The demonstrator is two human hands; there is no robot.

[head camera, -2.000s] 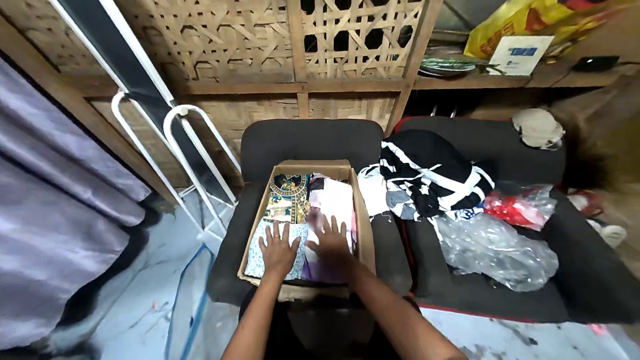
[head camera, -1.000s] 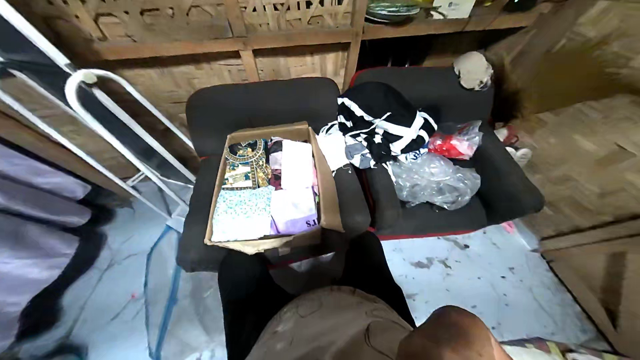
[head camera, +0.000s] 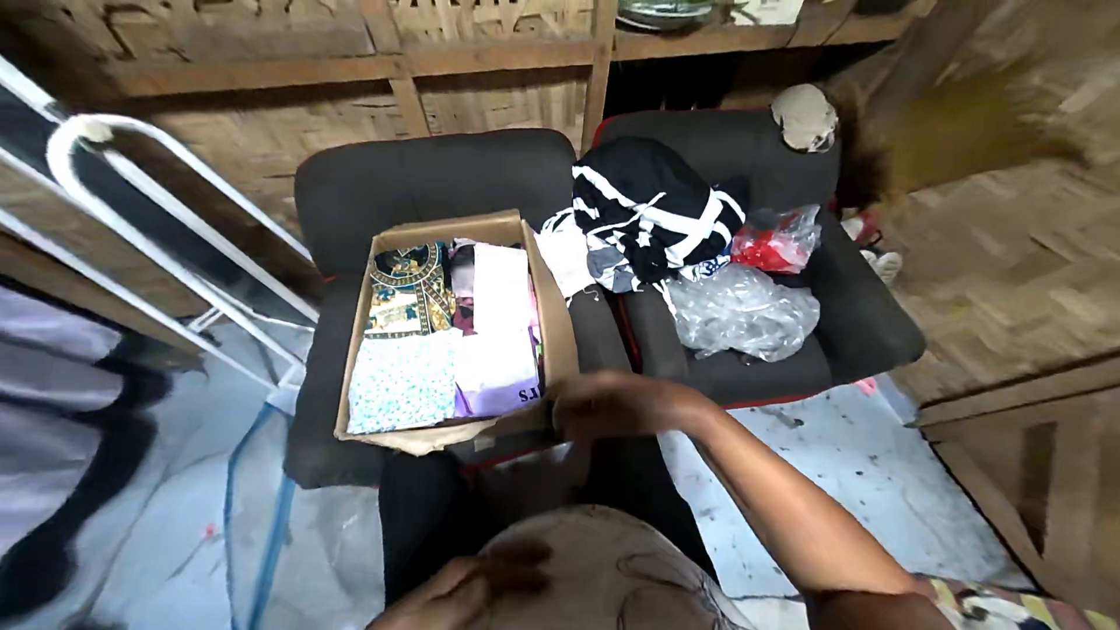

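Observation:
An open cardboard box (head camera: 560,324) of folded clothes sits on a dark armchair. In it lie a patterned blue-and-gold garment (head camera: 411,293), a light floral cloth (head camera: 404,381), a white folded cloth (head camera: 500,289) and a purple one (head camera: 499,398) bearing letters. My right hand (head camera: 608,407), blurred, is at the box's near right corner; whether it grips the flap cannot be told. My left hand (head camera: 477,582), also blurred, is low in front of my shirt, nearest to its fabric; its finger pose is unclear.
A second dark armchair (head camera: 752,381) holds black-and-white cloth (head camera: 647,201), clear plastic bags (head camera: 744,311), a red item in plastic (head camera: 774,249) and a cap (head camera: 805,118). A white metal frame (head camera: 201,289) and a purple curtain (head camera: 52,420) stand left. Woven wall panels (head camera: 499,105) are behind.
Both hands rested on the clothes in the box two seconds ago and have since come off them. My right hand is now by the box's near right corner, my left near my shirt. The view has shifted.

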